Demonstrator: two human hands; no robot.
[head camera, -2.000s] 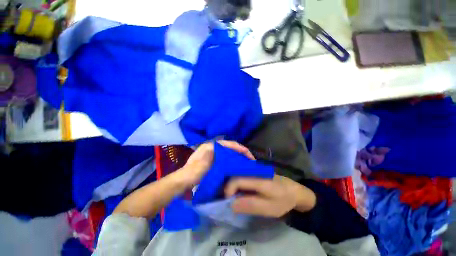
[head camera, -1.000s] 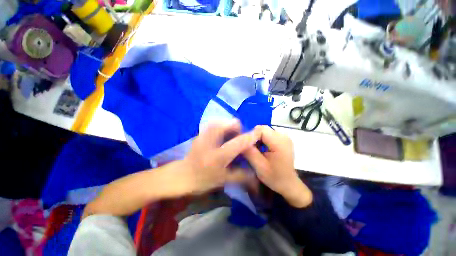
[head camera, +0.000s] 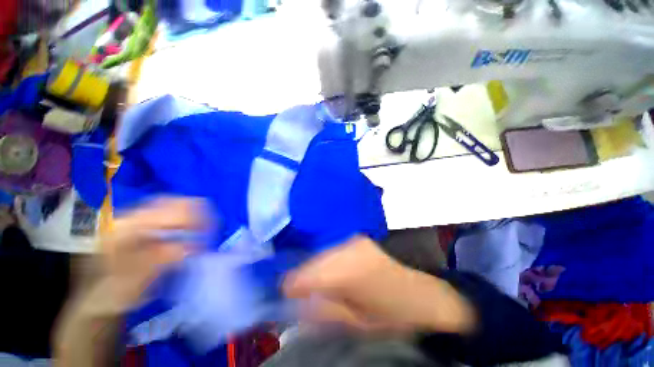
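Royal blue fabric (head camera: 208, 154) with a light blue strip (head camera: 272, 186) lies on the white machine table, its right end under the sewing machine head (head camera: 355, 64). My left hand (head camera: 154, 244) is blurred at lower left and holds a blurred light blue piece (head camera: 222, 290) in front of the table edge. My right hand (head camera: 351, 287) is at the right side of that piece, blurred, its fingers partly hidden; whether it grips the cloth cannot be told. Cloth covers the needle area.
Black-handled scissors (head camera: 416, 135), thread snips (head camera: 470, 142) and a smartphone (head camera: 548, 148) lie right of the machine head. A yellow thread cone (head camera: 79, 84) and a purple device (head camera: 46, 158) stand far left. Blue cloth (head camera: 602, 247) and red cloth (head camera: 606, 322) are piled below right.
My hands, together a second ago, are now apart, the left one further left with the light blue piece. The camera view has shifted. The fabric on the table lies much as before.
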